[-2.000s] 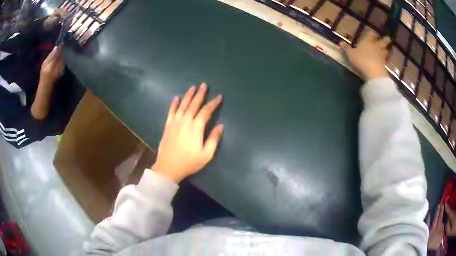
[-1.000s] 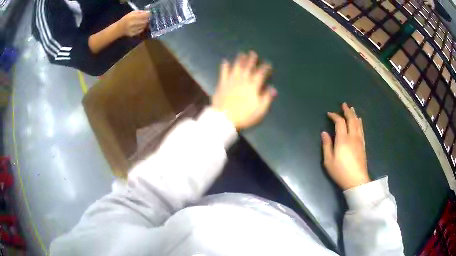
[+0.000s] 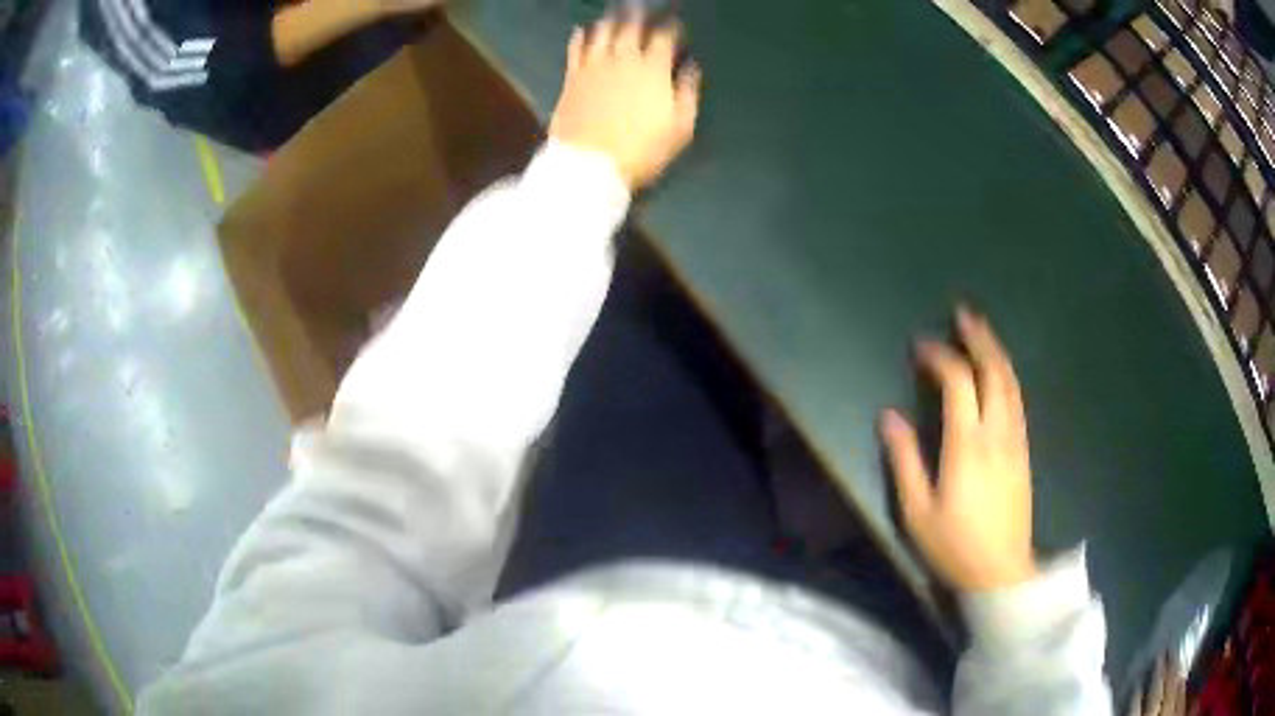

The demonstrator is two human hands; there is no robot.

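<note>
My left hand (image 3: pixel 625 95) is over the dark green bench top (image 3: pixel 825 182) near its front edge, at the top middle of the view, with its fingers apart and nothing in it. My right hand (image 3: pixel 975 469) is over the bench top at the right, fingers spread and empty. Both hands are slightly blurred. Whether the palms touch the bench I cannot tell. Trays of gold panels (image 3: pixel 1140 119) lie behind the pale rail (image 3: pixel 1119 182) at the upper right, away from both hands.
An open cardboard box (image 3: pixel 315 231) stands on the floor left of the bench, partly hidden by my left sleeve. Another person's arm (image 3: pixel 336 25) shows at the upper left. Red items (image 3: pixel 1244 664) and a clear glossy thing (image 3: pixel 1196 616) are at the lower right.
My left hand has moved left, then farther up along the bench. My right hand has come back from the trays onto the bench. The neighbour's clear sheet has left the view.
</note>
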